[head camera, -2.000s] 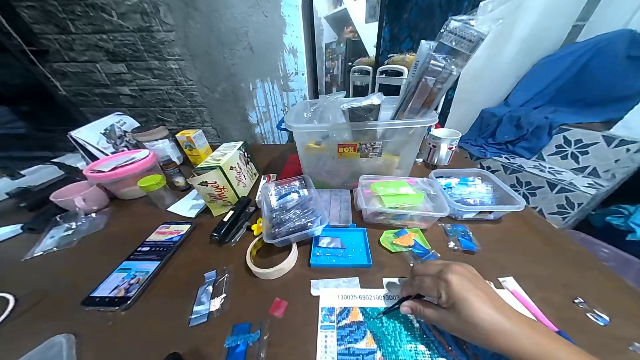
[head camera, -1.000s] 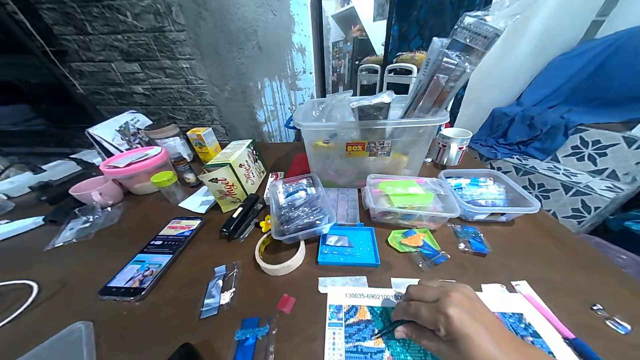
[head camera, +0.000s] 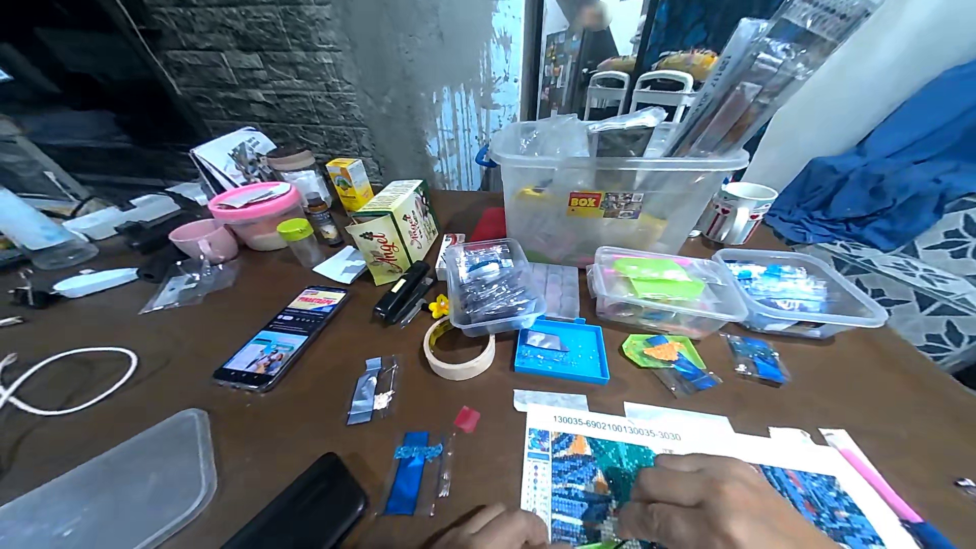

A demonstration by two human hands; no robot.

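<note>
A diamond painting canvas with a printed picture in blue, teal and orange lies at the table's front right, strips of tape along its top edge. My right hand rests on its middle, fingers curled downward; whatever the fingertips hold is hidden. At the bottom edge my left hand touches the canvas's lower left side, mostly cut off by the frame. Close by are a small plastic bag with blue tape, a blue tray with small bits in it and a green tray.
Behind stand a large clear plastic box, small lidded containers and a mug. A masking tape roll, a smartphone, a black case and a translucent lid lie left of the canvas. A pink pen is at the right.
My left hand has come into view at the bottom edge. My right hand has moved lower on the canvas, and the dark tool seen in its fingers earlier no longer shows. The view has shifted.
</note>
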